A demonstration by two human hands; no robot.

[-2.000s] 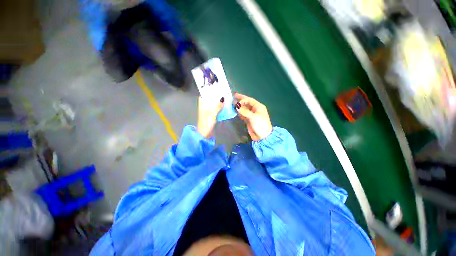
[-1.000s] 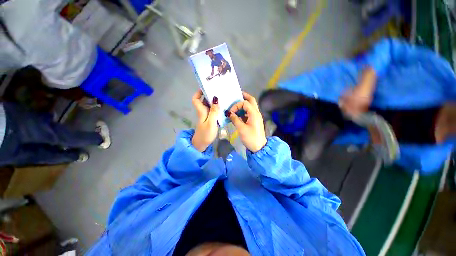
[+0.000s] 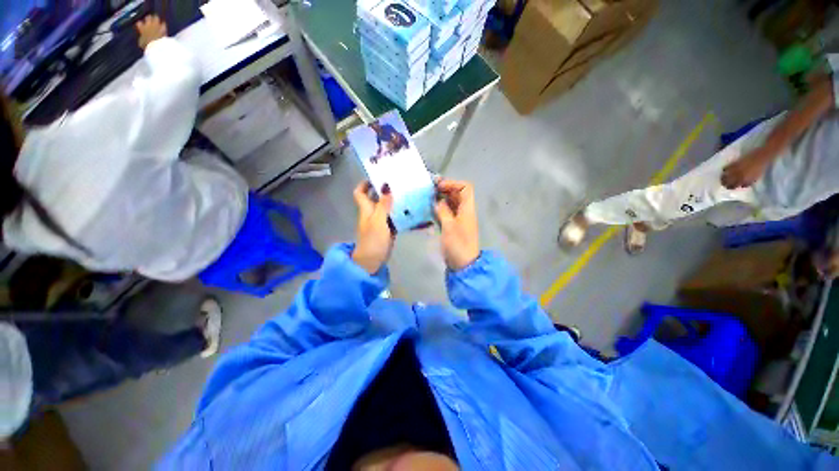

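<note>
A flat printed retail box or sleeve point(image 3: 397, 175), white and light blue with a picture of a person at its far end, is held up in front of my chest. My left hand point(image 3: 373, 225) grips its near left edge, with the thumb on its face. My right hand point(image 3: 456, 221) holds its near right edge. The underside of the box and the fingers beneath it are hidden.
Stacked light blue boxes point(image 3: 405, 46) stand on a green table point(image 3: 474, 81) ahead. A brown carton point(image 3: 552, 51) is beyond it. A person in white sits on a blue stool point(image 3: 267, 244) at left. Another person's legs point(image 3: 644, 207) and a blue stool point(image 3: 704, 345) are at right.
The view has turned from the conveyor, past open floor, to the table with stacked boxes. The printed box stays in both hands; its lower light blue part now shows more.
</note>
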